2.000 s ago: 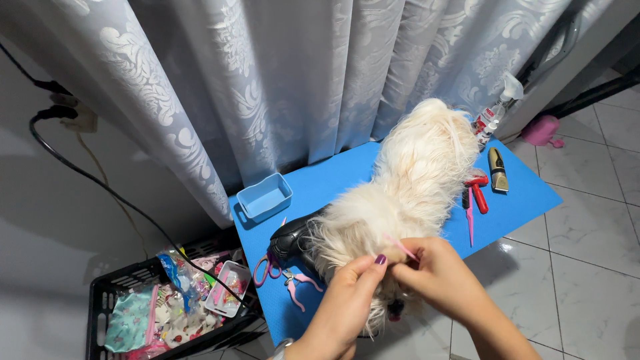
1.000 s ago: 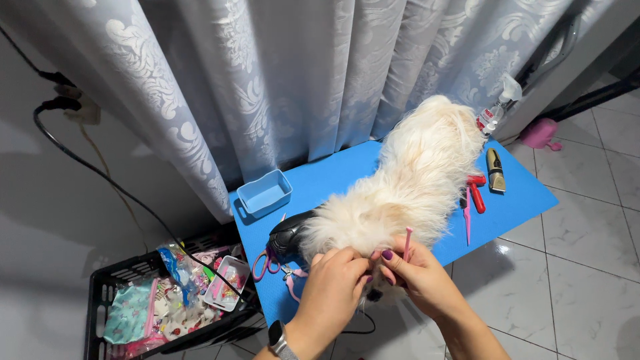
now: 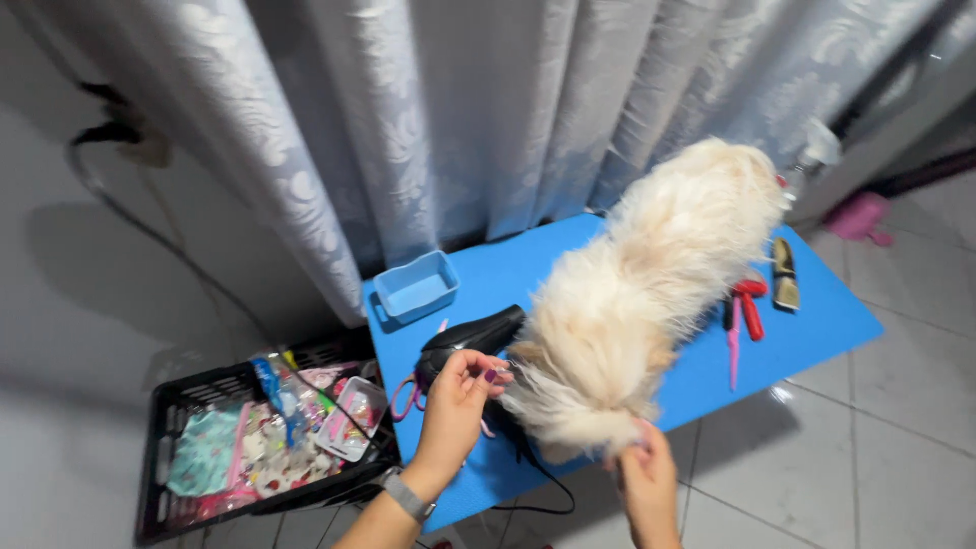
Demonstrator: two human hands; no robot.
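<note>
A long-haired white and cream dog (image 3: 633, 305) stands on a blue grooming table (image 3: 503, 263), its head toward me and its face hidden by hair. My right hand (image 3: 646, 476) pinches a lock of head hair at the dog's muzzle side. My left hand (image 3: 461, 400), a grey-banded watch on its wrist, is at the left edge of the head hair, thumb and fingers close together; whether hair is between them is unclear. Behind that hand lies a black hair dryer (image 3: 469, 335), with pink-handled scissors (image 3: 408, 396) beside it.
A light-blue plastic bin (image 3: 418, 288) sits at the table's back left. Right of the dog lie a red-handled grooming tool (image 3: 751, 309), a pink comb (image 3: 734, 347) and a hair clipper (image 3: 784, 274). A black basket (image 3: 156, 450) of accessories stands left. A patterned curtain (image 3: 457, 114) hangs behind.
My hands, together at the dog's head before, have moved apart, left hand to the left, right hand lower. The pink strip seen at my right hand earlier no longer shows. The view has shifted.
</note>
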